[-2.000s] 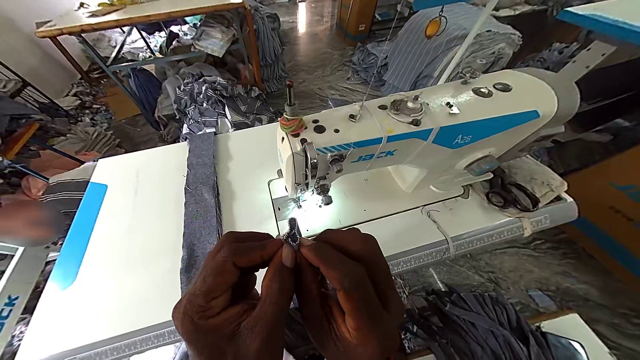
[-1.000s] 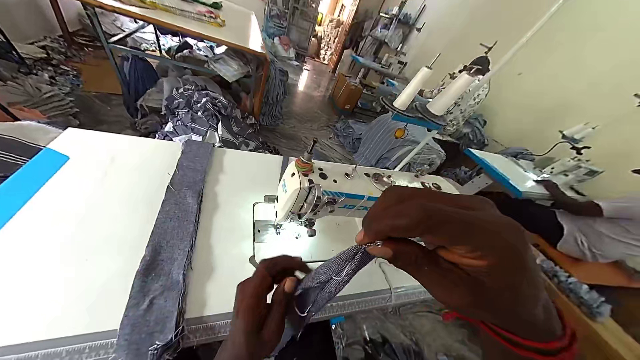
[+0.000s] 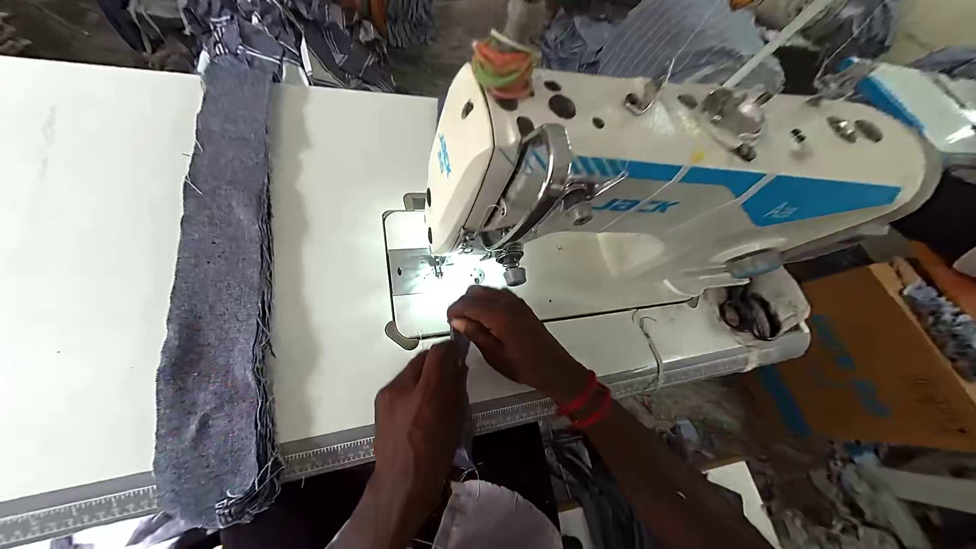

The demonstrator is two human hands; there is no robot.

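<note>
A white and blue Jack sewing machine (image 3: 656, 175) stands on the white sewing table (image 3: 343, 229), its lamp lighting the needle plate (image 3: 412, 305). Just in front of the needle area, my left hand (image 3: 423, 396) grips a narrow folded strip of grey-blue fabric (image 3: 460, 343). My right hand (image 3: 503, 332), with a red cord at the wrist, pinches the strip's upper end near the presser foot. Both hands partly hide this strip. A stack of frayed grey-blue fabric strips (image 3: 221, 282) lies lengthwise on the table to the left.
Dark scissors (image 3: 751, 311) lie in a holder at the table's right end. A measuring scale (image 3: 335, 456) runs along the front edge. Fabric heaps (image 3: 305, 38) lie behind the table, and a cardboard box (image 3: 877, 358) stands at the right.
My right hand has come down and left from its raised place, and both hands are now together by the needle plate with the fabric. The view has moved closer to the machine.
</note>
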